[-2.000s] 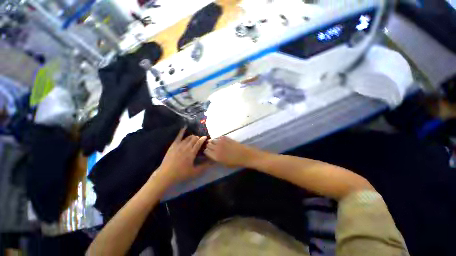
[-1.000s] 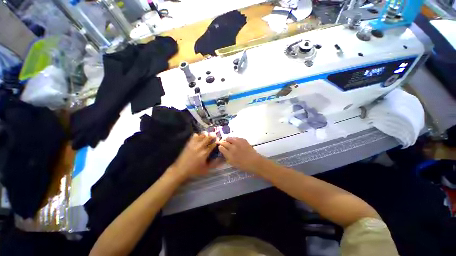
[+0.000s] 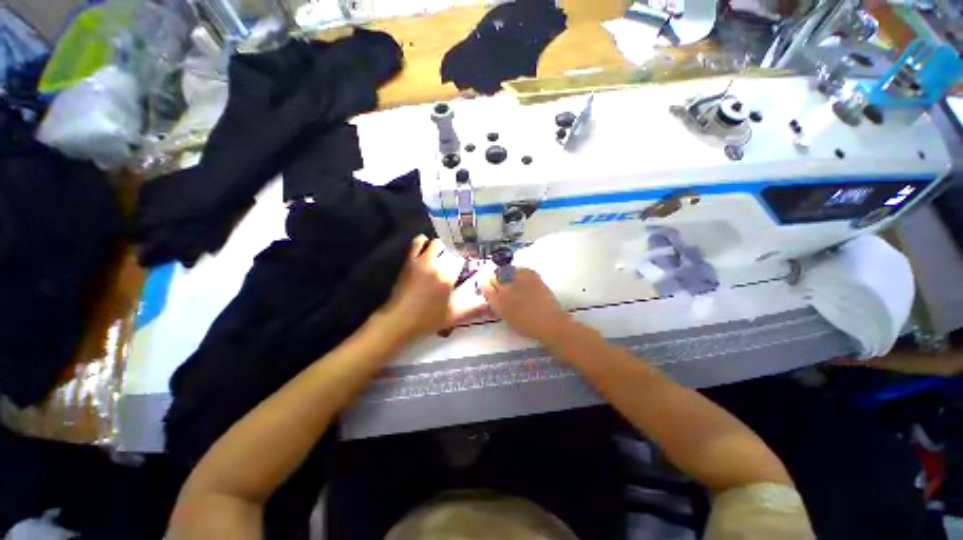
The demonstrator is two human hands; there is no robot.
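Note:
A black garment piece [image 3: 306, 285] lies bunched on the white table left of the needle and hangs over the front edge. The white sewing machine head [image 3: 634, 158] has a blue stripe. Its presser foot and needle area [image 3: 488, 251] is lit, just beyond my fingertips. My left hand [image 3: 431, 285] rests at the cloth's right edge, fingers bent towards the needle. My right hand [image 3: 520, 299] is close beside it, fingers curled at the presser foot. A small dark bit shows between the fingertips. Whether each hand pinches cloth is hidden.
White pads [image 3: 866, 293] are stacked at the machine's right end. Grey scraps [image 3: 676, 262] lie against its body. Dark panels [image 3: 280, 127] lie behind left, and a black cut piece [image 3: 505, 44] is on the brown board. Clear plastic bags [image 3: 100, 116] are at far left.
The view has shifted, so the machine appears farther right and turned. Both hands remain near the needle. My right hand has come up closer to the presser foot, and the garment is bunched differently beside it.

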